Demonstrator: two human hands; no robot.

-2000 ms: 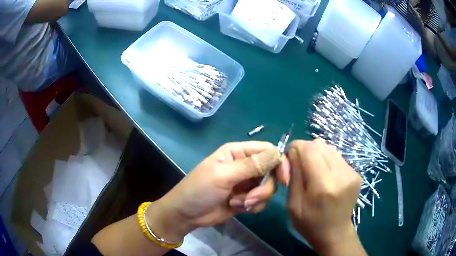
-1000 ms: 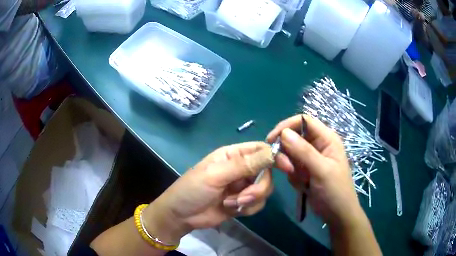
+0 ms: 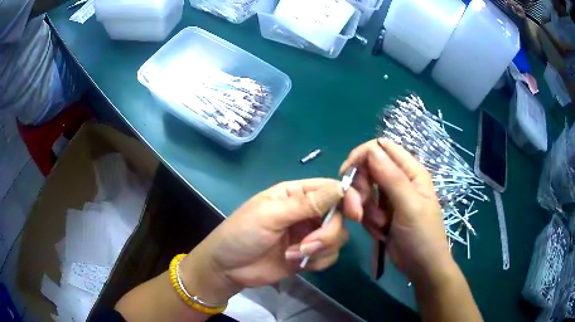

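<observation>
My left hand [image 3: 277,226], with tan tape on a digit, holds a slim silver rod [image 3: 329,215] between its fingertips, barrel end up and thin stem down. My right hand [image 3: 400,201] is just right of it, its fingertips at the rod's upper end. A dark slim tool [image 3: 380,259], likely tweezers, lies along my right palm, mostly hidden by the fingers. A short loose part [image 3: 311,156] lies on the green bench above my left hand. A pile of rods [image 3: 435,157] lies beyond my right hand.
A clear tray [image 3: 277,119] holds many rods. Frosted boxes [image 3: 476,56] and a bin with labels [image 3: 271,26] stand at the back. A phone [image 3: 491,151], a flat strip [image 3: 502,233] and bags are at right. An open carton [image 3: 41,220] is at lower left.
The view has shifted slightly since the oldest frame. My right hand has turned, showing the dark tool along the palm. Over the last second, more of the rod's upper end has come into view.
</observation>
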